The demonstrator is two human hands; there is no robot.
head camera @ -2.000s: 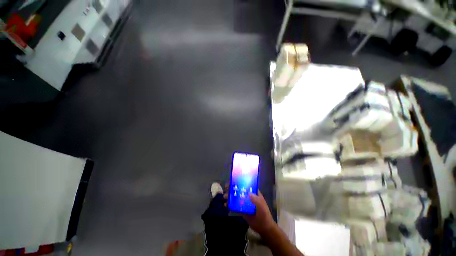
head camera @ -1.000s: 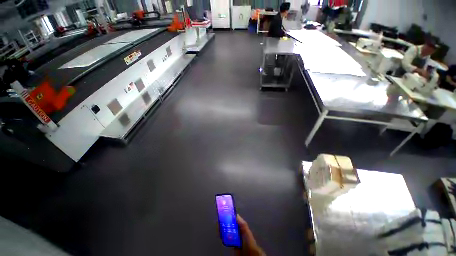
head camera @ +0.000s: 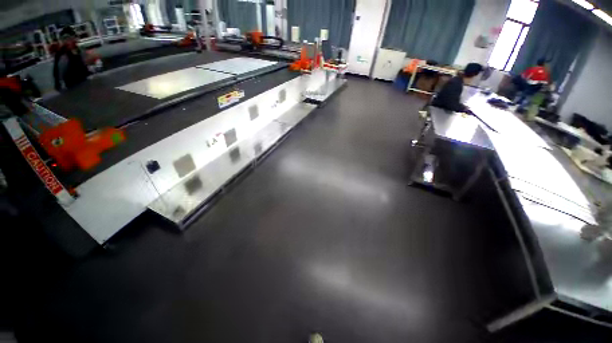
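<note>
Neither of my hands shows in the head view, and the phone is not visible. Nearest in front of me are the grey floor and, at the left, the long flatbed cutting machine with its white side panel. An orange end cover sits at the machine's near corner, beside a strip marked CAUTION. Pale sheet material lies on the black bed. A small pale tip, perhaps a shoe, shows at the bottom edge.
A long shiny metal table runs along the right. A person in dark clothes is at a metal cart beside it. A person in red is farther back. Another person stands behind the machine at far left.
The view has lifted and turned, bringing more of the machine and far room into sight. The phone, the hand holding it and the bundles have left the picture.
</note>
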